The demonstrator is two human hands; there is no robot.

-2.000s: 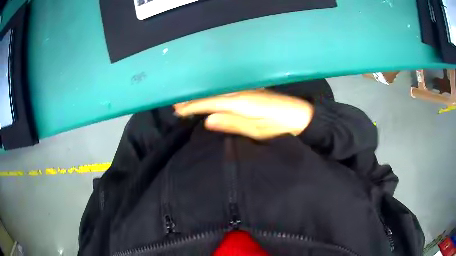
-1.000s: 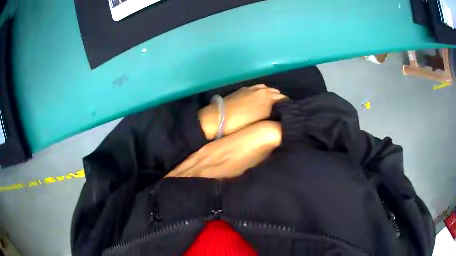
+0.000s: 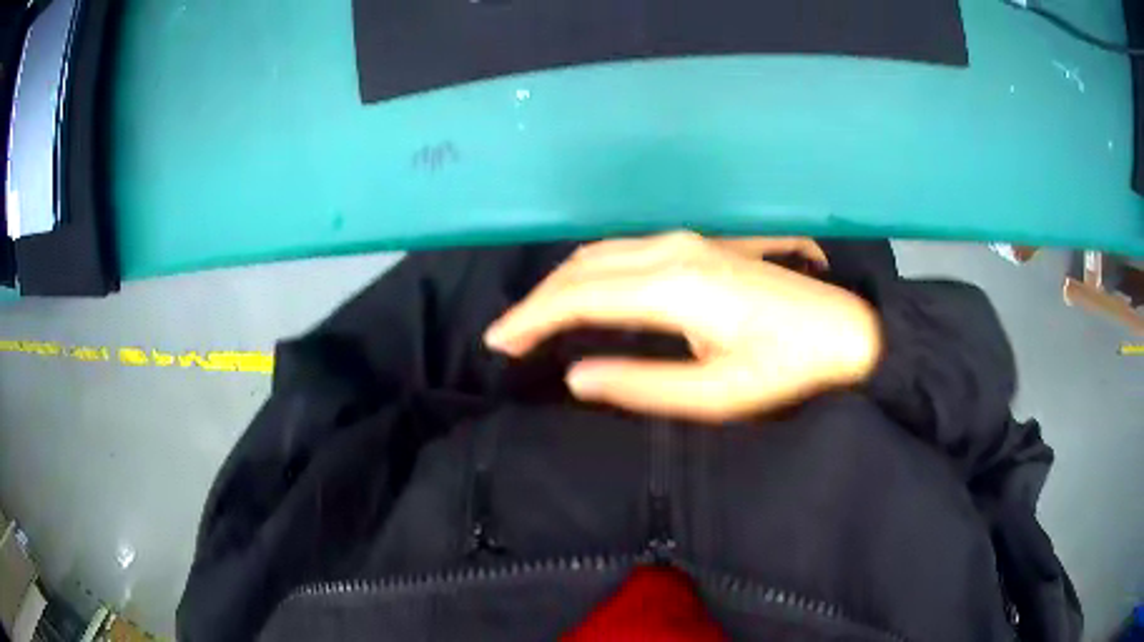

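My right hand (image 3: 728,332) is bare, slightly blurred and held in front of the black jacket, just below the bench edge. Its fingers point left, with the thumb apart from them, and it holds nothing. My left hand (image 3: 793,248) lies behind it; only a small part shows near the bench edge, and the rest is hidden. The black foam mat (image 3: 652,38) lies on the green bench (image 3: 627,151), cut off by the top of the picture. No laptop shows on its visible part.
A silver-grey closed laptop (image 3: 40,126) lies on a black mat (image 3: 88,226) at the far left. A thin black cable (image 3: 1079,28) runs at the upper right. Another dark edge shows at the far right. A yellow line (image 3: 188,360) marks the grey floor.
The view has shifted, and the pale device edge on the middle mat has left the picture. My right hand has lifted off my left wrist and its fingers have spread.
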